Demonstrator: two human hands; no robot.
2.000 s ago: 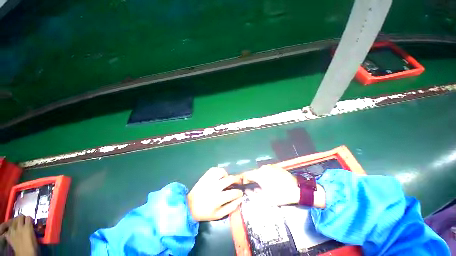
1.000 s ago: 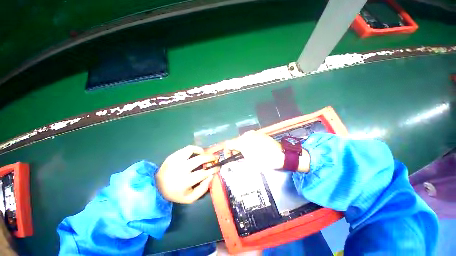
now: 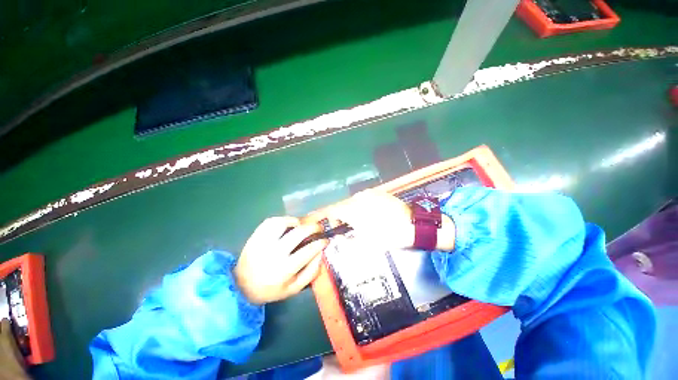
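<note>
An open-backed tablet unit [image 3: 418, 278] lies in an orange-red carrier tray [image 3: 427, 349] on the dark green bench, slightly tilted in view. Its board with pale chips is at the left and a silver battery [image 3: 430, 280] beside it. My left hand [image 3: 279, 260] is at the tray's upper left corner, with a small dark part at its fingertips. My right hand [image 3: 375, 221], with a dark red wristband [image 3: 426, 224], reaches over the tray to the same corner and holds a slim dark tool [image 3: 336, 231]. The tool's tip and exact contact are unclear.
A chipped white-brown edge [image 3: 297, 133] separates bench and green conveyor. A grey post [image 3: 472, 46] stands there. A dark flat panel [image 3: 197, 102] and another orange tray [image 3: 551, 28] lie on the conveyor. Another tray [image 3: 41, 308] and another person's hand [image 3: 10, 356] are at far left.
The view has shifted downward and to the right, so the bench items sit higher and further left. Both hands have moved from above the tray's edge to its upper left corner, remaining close together.
</note>
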